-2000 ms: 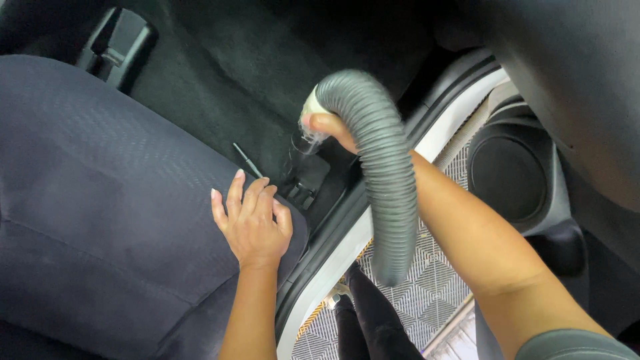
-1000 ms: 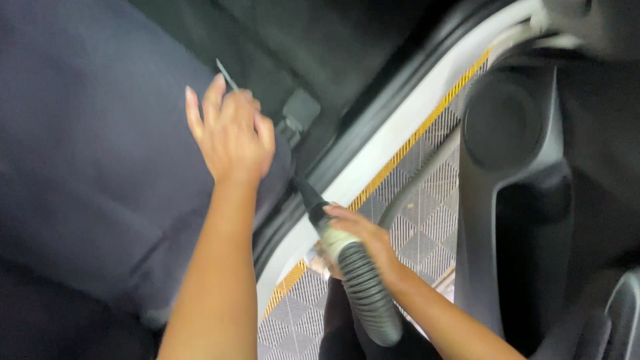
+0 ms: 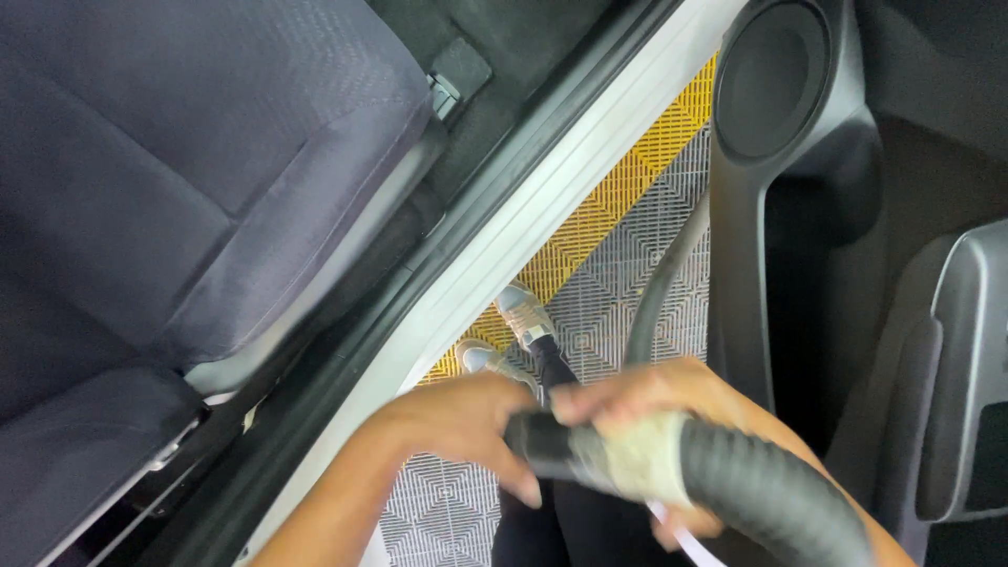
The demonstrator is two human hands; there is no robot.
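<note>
In the lower middle my right hand (image 3: 654,394) is wrapped around the pale cuff of a vacuum hose (image 3: 630,457), whose grey ribbed part curves down to the right. My left hand (image 3: 465,425) is at the hose's black end piece, thumb below it and fingers above; blur hides how firmly it touches. Both hands are over the door opening, above my dark-clad legs. At the left is a dark fabric car seat (image 3: 315,181), with the white door sill (image 3: 504,228) running diagonally between it and the hands.
The open door panel with a round speaker cover (image 3: 774,79) and a storage pocket stands at the right. Grey and yellow floor tiles (image 3: 614,197) lie below, with my shoes (image 3: 520,311) and a grey hose (image 3: 669,276) on them. Dark carpet (image 3: 504,47) is beyond the seat.
My left hand has left the seat's edge and come to the hose's end piece. The hose, raised over the car floor two seconds ago, is now over the doorway. The view has shifted.
</note>
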